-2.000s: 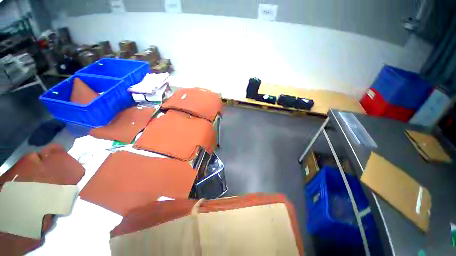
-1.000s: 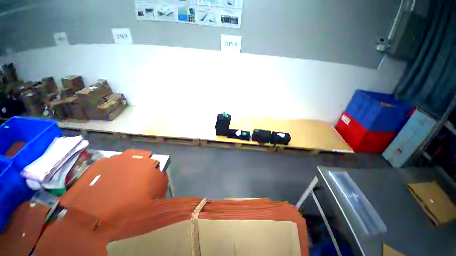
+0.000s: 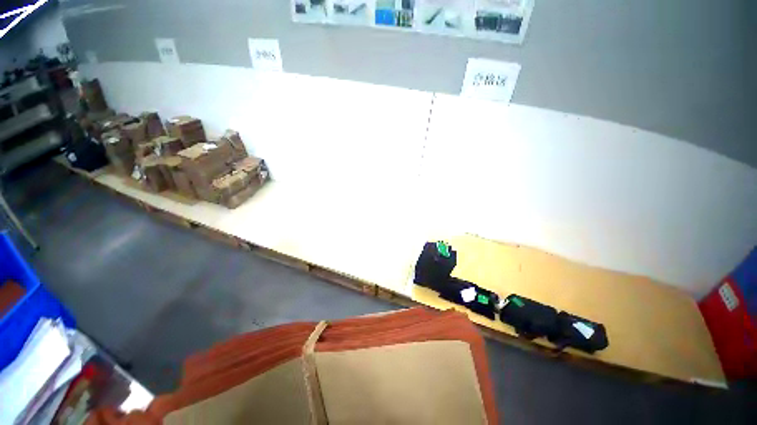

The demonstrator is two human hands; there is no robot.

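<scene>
A thick bundle of rust-brown panels [image 3: 398,325] fills the bottom middle, close to the camera, its many layered edges facing away. Its top panel [image 3: 407,378] shows a pale tan side. A narrow beige tie strip [image 3: 310,369] runs over the bundle and around its far edge. The bundle stands clear of the table at the lower left and is cut off by the bottom edge. Neither of my hands shows; whatever supports the bundle is hidden.
A low pallet platform [image 3: 332,241] runs along the wall, bearing brown bundles [image 3: 195,162] at left and black bundles [image 3: 527,315] at right. Blue bins [image 3: 17,290] and white papers [image 3: 41,365] lie lower left. A red bin [image 3: 735,319] stands far right. Grey floor [image 3: 199,270] lies between.
The view has moved forward, away from the panel stacks and right-hand worktable, towards the wall platform. The tied bundle has stayed at the bottom middle of the view, moving along with the camera.
</scene>
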